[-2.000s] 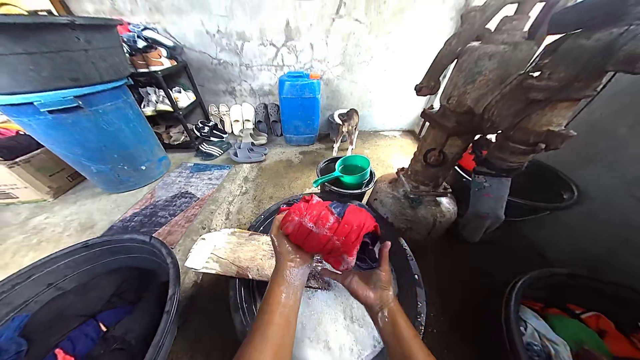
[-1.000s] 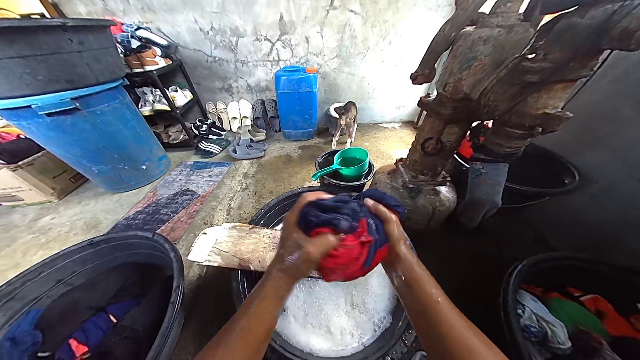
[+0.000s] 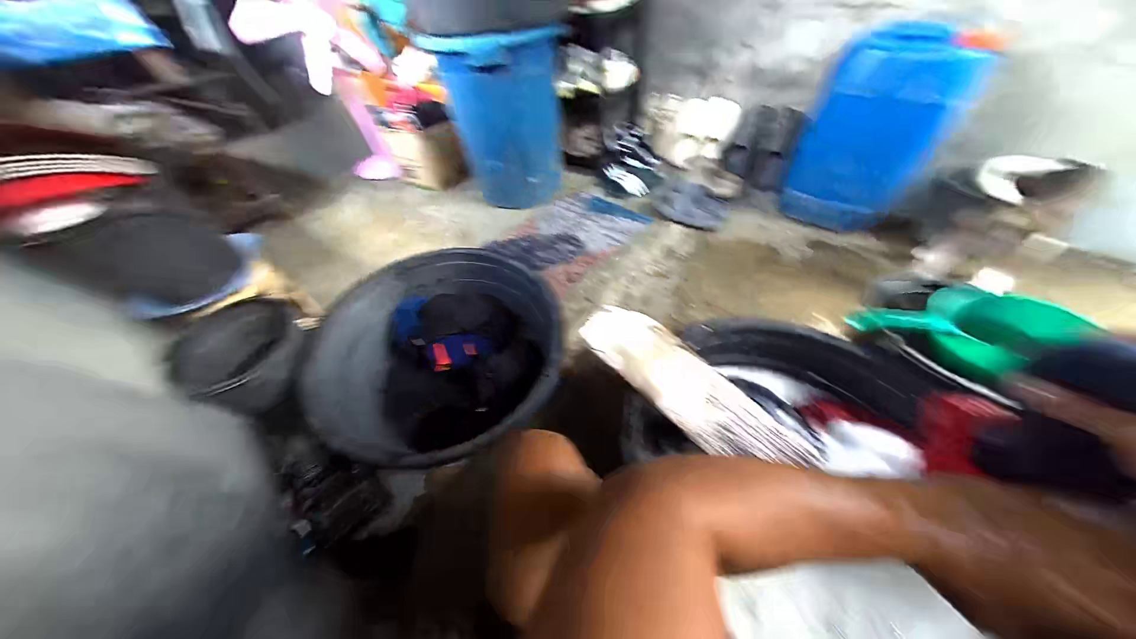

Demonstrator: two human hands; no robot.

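At the right edge a blurred hand, seemingly my left hand (image 3: pixel 1061 404), is on a dark navy and red wet garment (image 3: pixel 963 430). My bare forearm runs from the lower middle to the right edge. My right hand does not show. The garment is over a black basin (image 3: pixel 754 342) that holds white and dark cloth. A worn wooden washboard (image 3: pixel 688 382) leans into this basin. Behind the garment a green plastic dipper (image 3: pixel 1012 324) lies on a small dark bucket.
A large black tub (image 3: pixel 426 266) of dark clothes stands left of the washboard, with a dark bucket (image 3: pixel 235 355) beside it. A blue drum (image 3: pixel 506 124), a blue jerrycan (image 3: pixel 887 124), footwear (image 3: pixel 701 129) and a floor mat (image 3: pixel 568 235) are farther back. A small animal is blurred at right.
The view has swung far to the left, so the garment and hand are now at the right edge. Between the earlier frames the garment was turned from mostly red to navy on top.
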